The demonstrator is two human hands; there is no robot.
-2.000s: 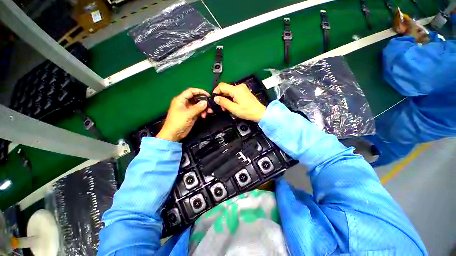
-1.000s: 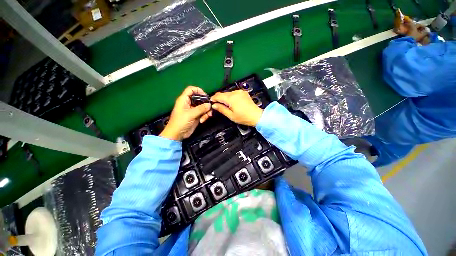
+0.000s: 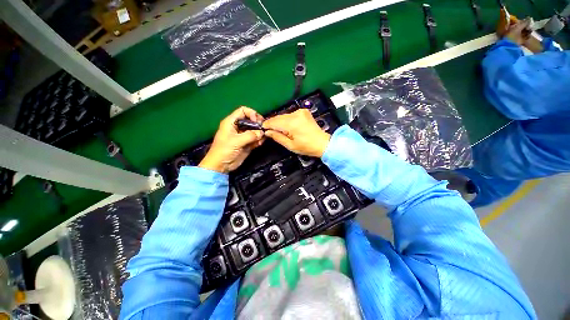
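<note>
My left hand (image 3: 232,140) holds a small dark watch body (image 3: 249,125) between thumb and fingers, above the far part of the black component tray (image 3: 228,253). My right hand (image 3: 297,132) meets it, its fingertips pinched at the watch body's right end on a dark piece, probably a strap, mostly hidden by the fingers. The tray's pockets hold several watch bodies (image 3: 274,235) with pale square rings. Loose black straps (image 3: 281,195), some with silvery buckles, lie across the tray's middle.
Strapped watches (image 3: 300,70) lie on the green belt (image 3: 206,115) beyond the tray. Strap bags lie right (image 3: 409,119), left (image 3: 109,250) and behind the belt (image 3: 215,37). White posts (image 3: 75,164) slant in from the left. Stacked trays (image 3: 62,112) stand left. Another person's blue sleeve (image 3: 522,81) is at right.
The strapped watches on the belt have shifted to the right. My hands stay together; the dark piece in my left hand has turned to lie more level between the fingertips.
</note>
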